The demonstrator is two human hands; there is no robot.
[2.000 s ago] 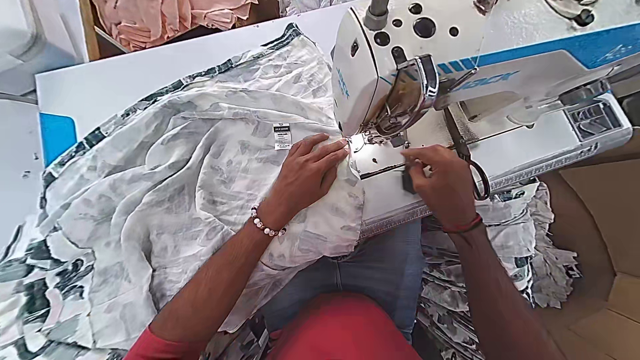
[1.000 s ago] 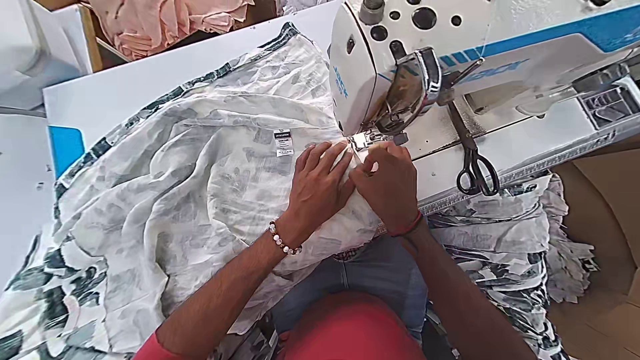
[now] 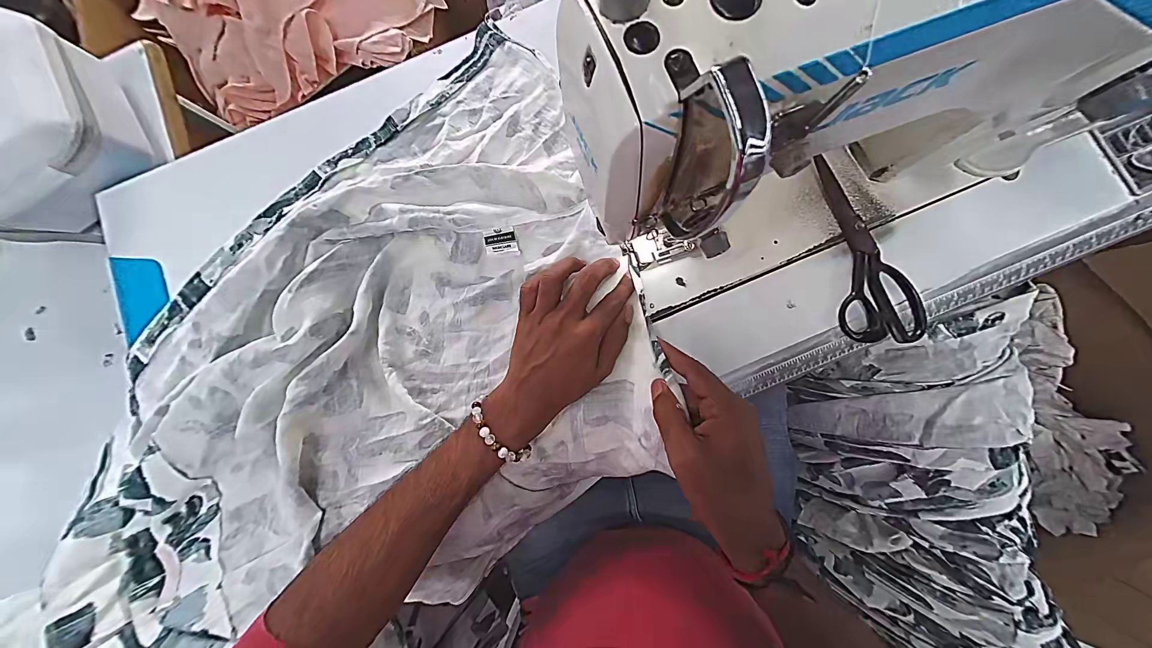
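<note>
A thin white printed fabric (image 3: 432, 315) with a dark patterned edge spreads left of the Jack sewing machine (image 3: 621, 117). Its right edge reaches the presser foot (image 3: 652, 250). My left hand (image 3: 571, 337) lies flat on the cloth just below the foot, fingers slightly apart. Nearer my body, my right hand (image 3: 711, 432) pinches the fabric's right edge between thumb and fingers. A small sewn label (image 3: 501, 241) shows above my left hand. Black-handled scissors (image 3: 868, 261) rest on the machine bed, right of both hands.
Pink folded cloth (image 3: 297, 45) lies behind the white table (image 3: 243, 166). A stack of printed fabric (image 3: 918, 450) hangs at the right beside a cardboard box (image 3: 1111, 576). A measuring tape (image 3: 810, 360) runs along the machine bed's front edge. A white container (image 3: 63, 126) stands upper left.
My right hand has come from beside the presser foot down toward my body along the cloth's edge. Two seconds ago it was near the scissors, which now lie apart from it.
</note>
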